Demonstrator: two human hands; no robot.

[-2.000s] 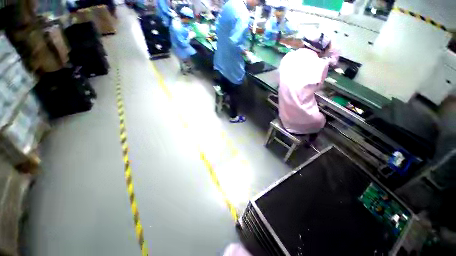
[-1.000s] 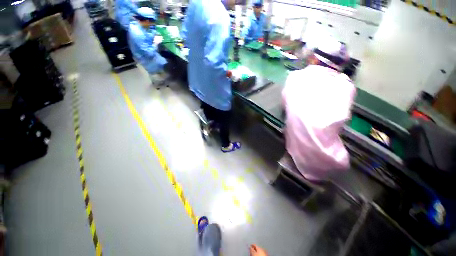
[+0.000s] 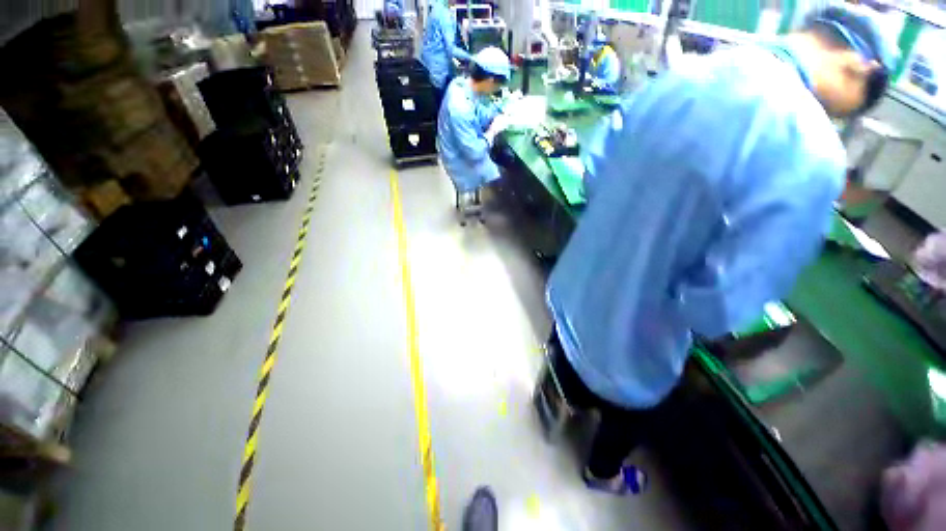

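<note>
Neither of my hands is in view. Nearest in front of me, to the right, a person in a blue smock (image 3: 674,218) and blue cap stands bent over the bench; their hands are hidden. The long green-topped bench (image 3: 871,311) runs along the right side. A green board (image 3: 762,324) lies on it beside the blue smock, partly hidden by it. My shoe (image 3: 480,510) shows at the bottom edge.
A stool (image 3: 552,399) stands by the standing person. Ahead, a person in blue (image 3: 465,135) sits at the bench. Black crates (image 3: 407,109) stand beyond. More black crates (image 3: 156,254) and wrapped pallets (image 3: 47,264) line the left. Pink sleeves (image 3: 918,487) show at right.
The view has moved forward along the aisle. The standing person in blue is much nearer and larger. The seated person in pink has slid to the right edge. A hand at the bottom has left view.
</note>
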